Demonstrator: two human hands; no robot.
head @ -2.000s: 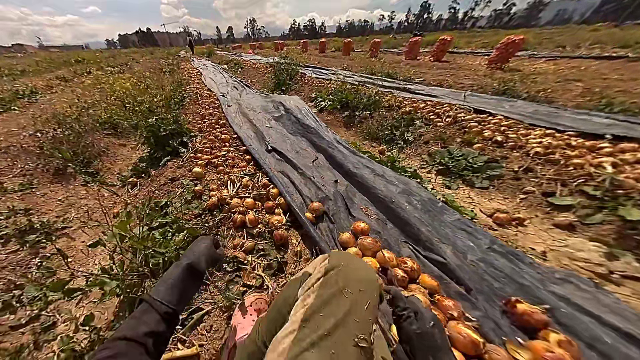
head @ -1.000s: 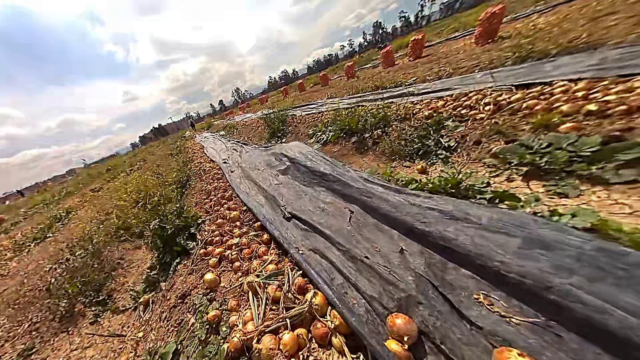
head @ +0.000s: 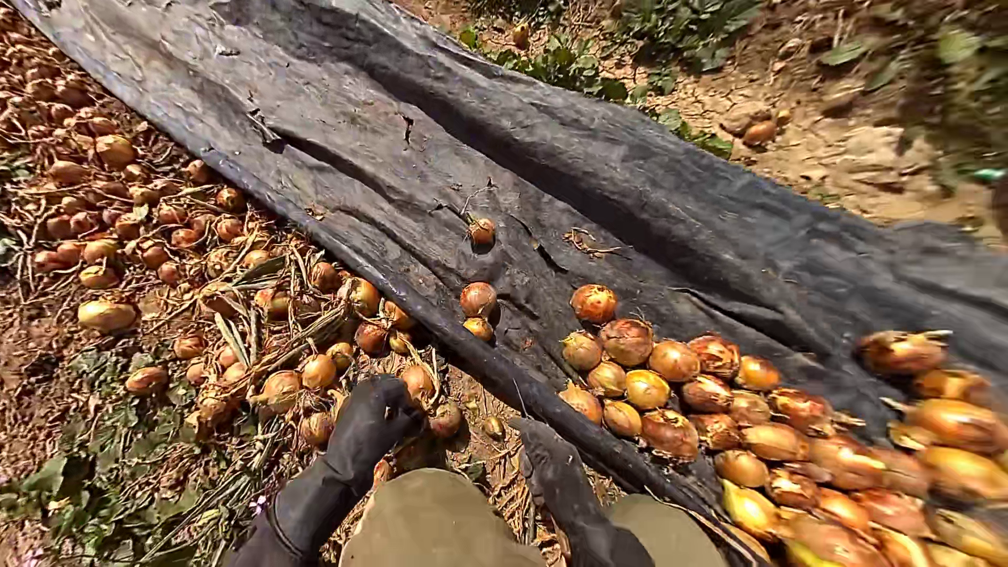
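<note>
My left hand (head: 378, 421), in a dark glove, is beside the onions at the edge of the row, its fingers curled; whether it grips an onion (head: 417, 382) there cannot be told. My right hand (head: 547, 457), also in a dark glove, is low over the dry soil, close to the edge of the black plastic sheet (head: 504, 165). A small onion (head: 493, 428) lies on the ground between the hands. A pile of onions (head: 669, 433) rests on the sheet to the right of my right hand. Three loose onions sit farther up on the sheet.
A long row of onions (head: 102, 220) with dry stalks (head: 291, 339) runs along the sheet's left side. Green weeds (head: 71, 465) grow at lower left. Beyond the sheet are cracked soil (head: 850, 161) and leafy plants (head: 677, 27). My knees (head: 437, 520) are at the bottom.
The view has tilted down from the horizon to the ground. Both gloved hands, out of view one second ago, are now in front of my knees.
</note>
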